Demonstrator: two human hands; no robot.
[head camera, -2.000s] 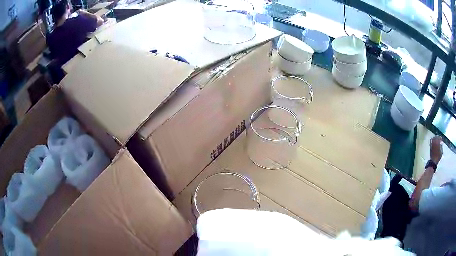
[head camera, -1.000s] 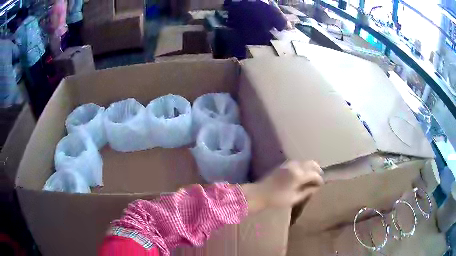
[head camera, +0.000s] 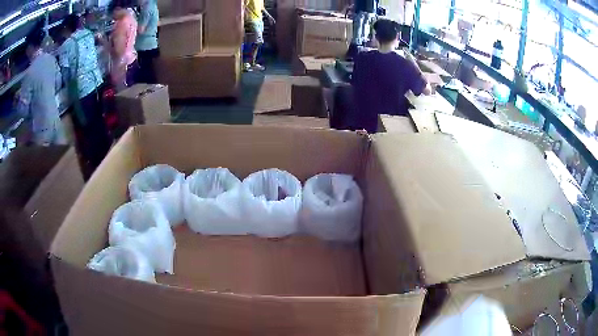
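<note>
A large open carton (head camera: 262, 312) stands in front of me. Several white wrapped pots (head camera: 272, 202) stand upright in it, in a row along the back wall and down the left side. The right-hand one (head camera: 333, 207) is by the right wall. A white, blurred thing (head camera: 469, 319) is cut off by the bottom edge, right of the carton; I cannot tell what it is or whether it is held. Neither of my hands is in view.
A closed carton with flaps (head camera: 459, 203) adjoins on the right, with a wire ring (head camera: 557, 228) on top. More wire rings (head camera: 545, 325) show at bottom right. A seated person (head camera: 387, 79) in dark clothing is beyond. Several people stand at far left. A bench runs along the windows.
The view has swung left and up. The hand and checked sleeve over the carton's near edge have left the picture. The front pot on the carton's right side no longer shows there.
</note>
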